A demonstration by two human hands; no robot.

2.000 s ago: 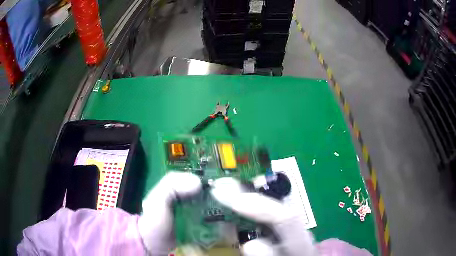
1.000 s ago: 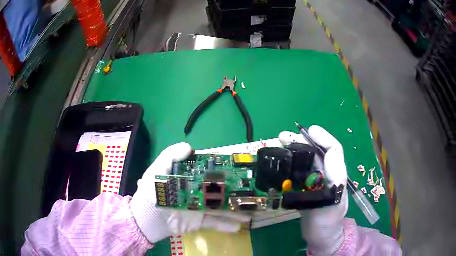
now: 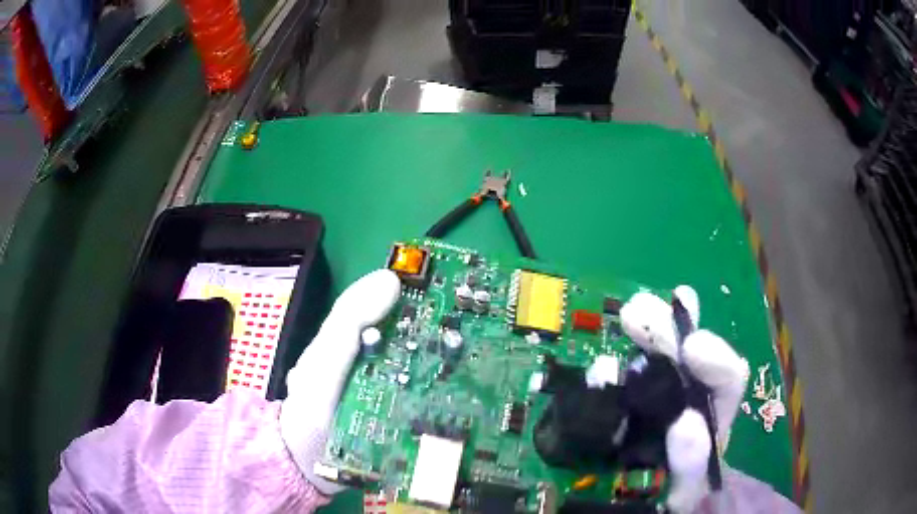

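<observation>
A green circuit board (image 3: 473, 376) is held component side up in front of me, over the mat. It carries a yellow-topped block (image 3: 540, 302), a small orange-topped part (image 3: 409, 261) and large black components (image 3: 583, 414). My left hand (image 3: 342, 371), in a white glove, grips the board's left edge. My right hand (image 3: 689, 371), also in a white glove, is at the board's right side and holds a thin dark pen (image 3: 701, 387). The board hides part of the right hand's grip and what lies beneath.
Side cutters (image 3: 496, 189) lie on the green mat (image 3: 623, 191) beyond the board. A black tray (image 3: 302, 241) at left holds a label sheet (image 3: 263, 331) and a flat black rectangle (image 3: 194, 351). Pale scraps (image 3: 769, 412) lie at right. Black crates (image 3: 538, 60) stand behind.
The board has tilted from its connector edge facing me to its component face showing, and covers the cutters' handle ends. The pen in my right hand now stands more upright.
</observation>
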